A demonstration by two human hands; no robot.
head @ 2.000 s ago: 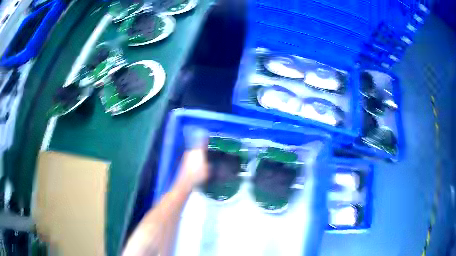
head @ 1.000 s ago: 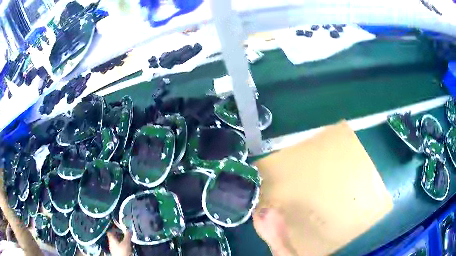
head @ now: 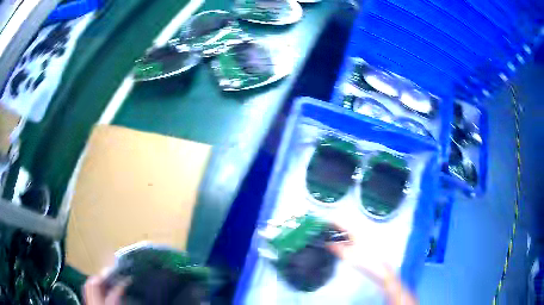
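The open blue tote [head: 278,161] has a white liner and two housing halves [head: 332,170] side by side, their green and black insides up. My right hand [head: 382,277] is blurred at the tote's lower part, its fingers on the right edge of a tilted housing half [head: 307,256] over the liner. Contact below this unit is unclear. My left hand [head: 104,289] is at the bottom edge, partly cut off, gripping another housing half [head: 161,277] by its left side, over the lower edge of the tan cardboard sheet [head: 140,190].
Several housing halves [head: 247,62] lie on the green bench [head: 173,116]. More units [head: 36,262] are at the lower left beside a metal post [head: 30,219]. Smaller blue bins [head: 471,187] hold units at right. Ribbed blue totes [head: 429,41] stand behind. Yellow-black tape [head: 511,238] marks the floor.
The view has swung from the unit pile back to the tote. Both hands, seen without a clearly lifted unit one second ago, now each have a housing half; my right hand is over the tote.
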